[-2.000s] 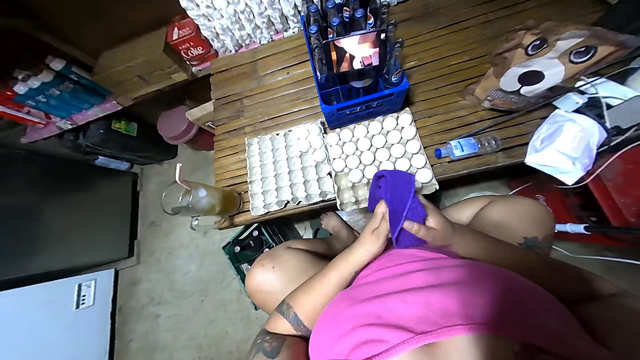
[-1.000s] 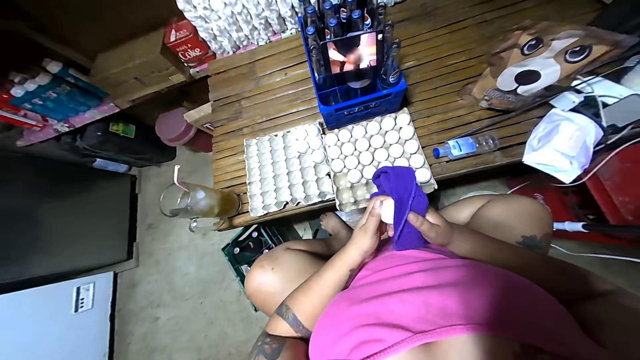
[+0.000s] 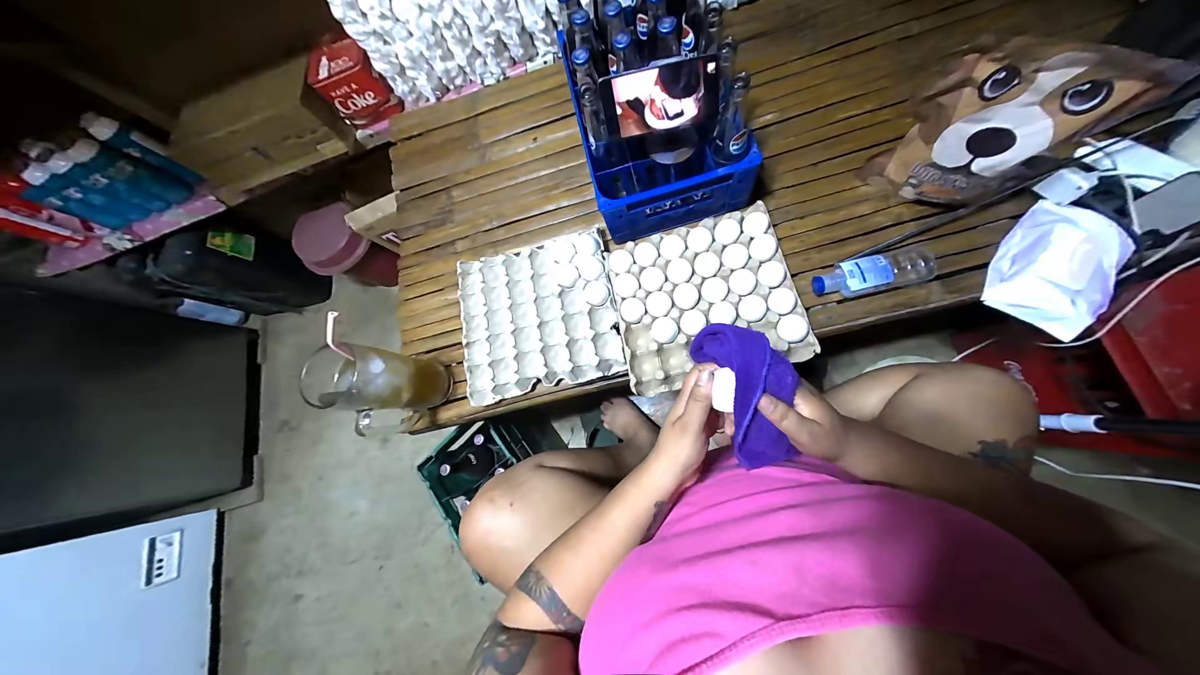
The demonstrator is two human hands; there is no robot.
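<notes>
My left hand (image 3: 689,422) grips a white egg (image 3: 723,390) between thumb and fingers, just above my lap. A purple cloth (image 3: 757,394) lies against the egg's right side, held by my right hand (image 3: 808,419). Beyond my hands, a cardboard egg tray (image 3: 647,367) holds rows of white eggs, with bare cups at its near left corner. To its left lies a second egg tray (image 3: 534,323), mostly bare cups with several eggs toward its far right. Part of the nearer edge of the fuller tray is hidden behind the cloth.
A blue crate (image 3: 680,208) of bottles with a phone (image 3: 660,97) propped on it stands behind the trays on the bamboo table (image 3: 487,169). A plastic bottle (image 3: 877,272) lies to the right. At the left edge are a glass pitcher (image 3: 375,377) and a glass mug (image 3: 380,424).
Two seconds ago the cloth was bunched between both hands with no egg plainly showing. Now the white egg shows at its left side, in my left hand.
</notes>
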